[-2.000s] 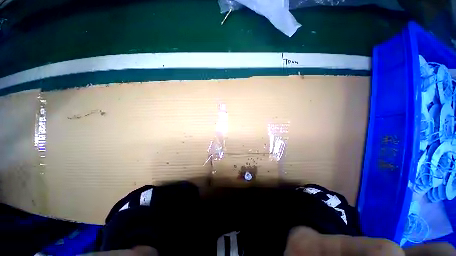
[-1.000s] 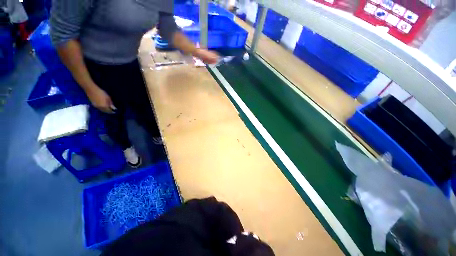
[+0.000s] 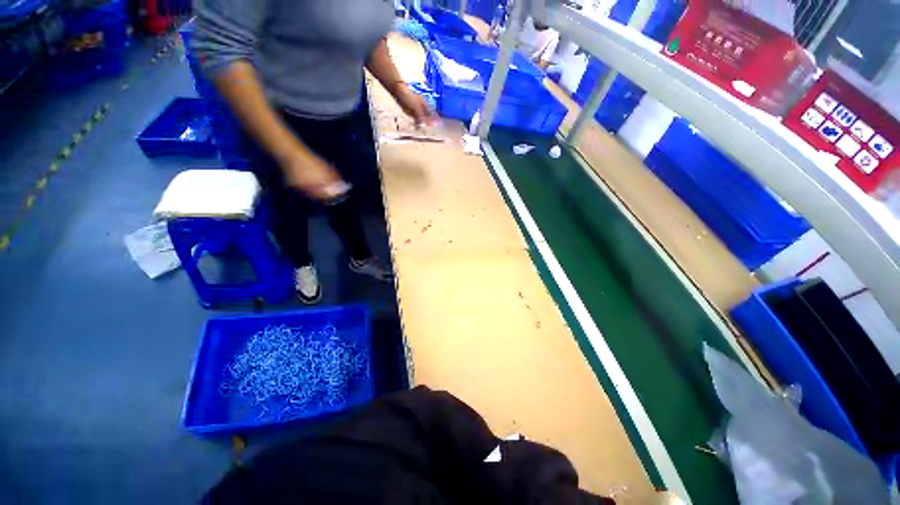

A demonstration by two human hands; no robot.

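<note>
Neither my left hand nor my right hand can be made out. A tiny pale patch at the bottom edge may be a fingertip, but too little shows to tell. My black clothing with white marks (image 3: 424, 454) covers the bottom middle. The tan cardboard bench cover (image 3: 474, 325) runs away from me, with small dark marks on it. A blue floor bin (image 3: 197, 390) left of the bench holds a tangled heap of pale-blue wire or cord pieces (image 3: 296, 370). A crumpled grey-clear plastic bag (image 3: 780, 434) lies on the green belt (image 3: 622, 306) at lower right.
A person in grey (image 3: 296, 59) stands left of the bench, one hand over it. A blue stool with a pale pad (image 3: 209, 194) stands behind the bin. Blue totes (image 3: 503, 94) stand at the far end. A shelf rail (image 3: 730, 118) with red cartons (image 3: 735, 49) crosses the upper right.
My view has swung from the bench in front, with the reel tote at right, to the left along the line. Since then the neighbour's lower hand has moved.
</note>
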